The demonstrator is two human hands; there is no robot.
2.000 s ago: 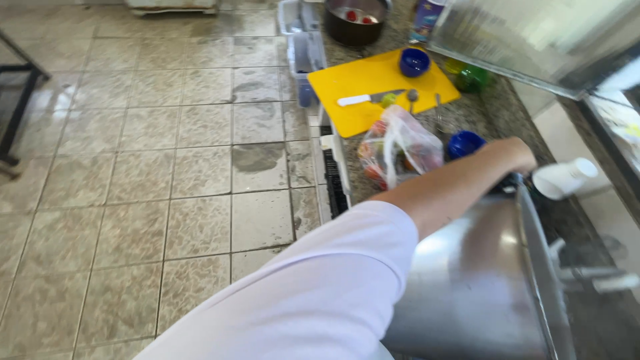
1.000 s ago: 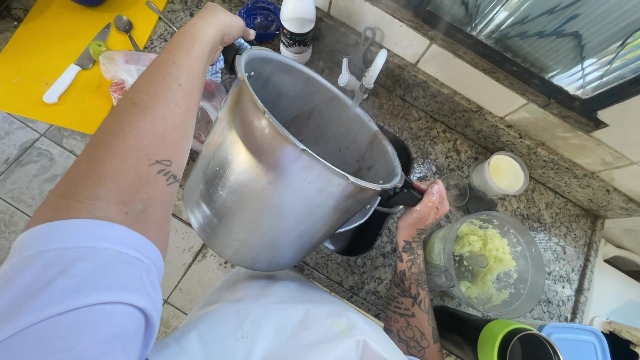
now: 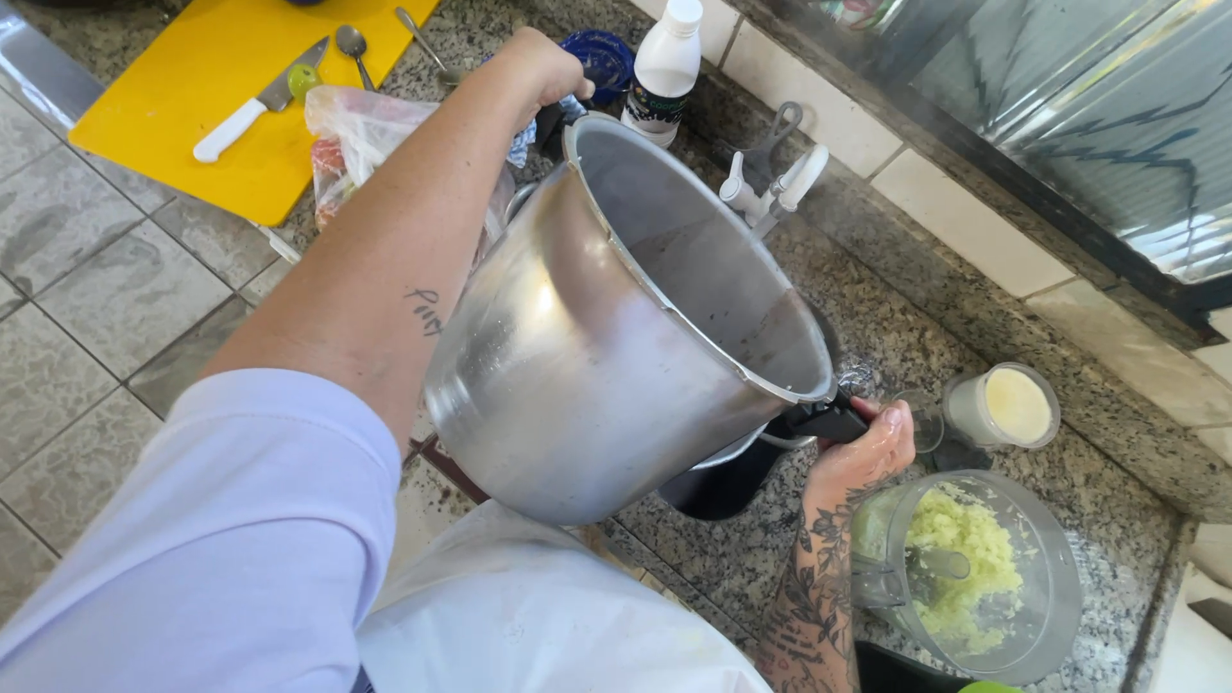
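A large aluminum pot, probably a pressure cooker body, is tilted with its mouth towards the wall. Brown residue marks its inner wall. At its far rim my left hand grips a dark handle beside a blue-and-white cloth; the grip is partly hidden. On the near side, my right hand is closed around the black side handle. The pot partly covers a dark basin and another metal rim beneath it. White faucet levers stand behind the pot.
A yellow cutting board bears a white-handled knife, a spoon and a green piece. Nearby are a plastic bag, a blue bowl and a white bottle. At right, a cream-filled cup and a processor bowl of pale green shreds sit on granite.
Two seconds ago only my left arm showed, reaching across the pot. One second ago both hands were on the tilted pot, much as now. The view has shifted strongly since the earliest frame.
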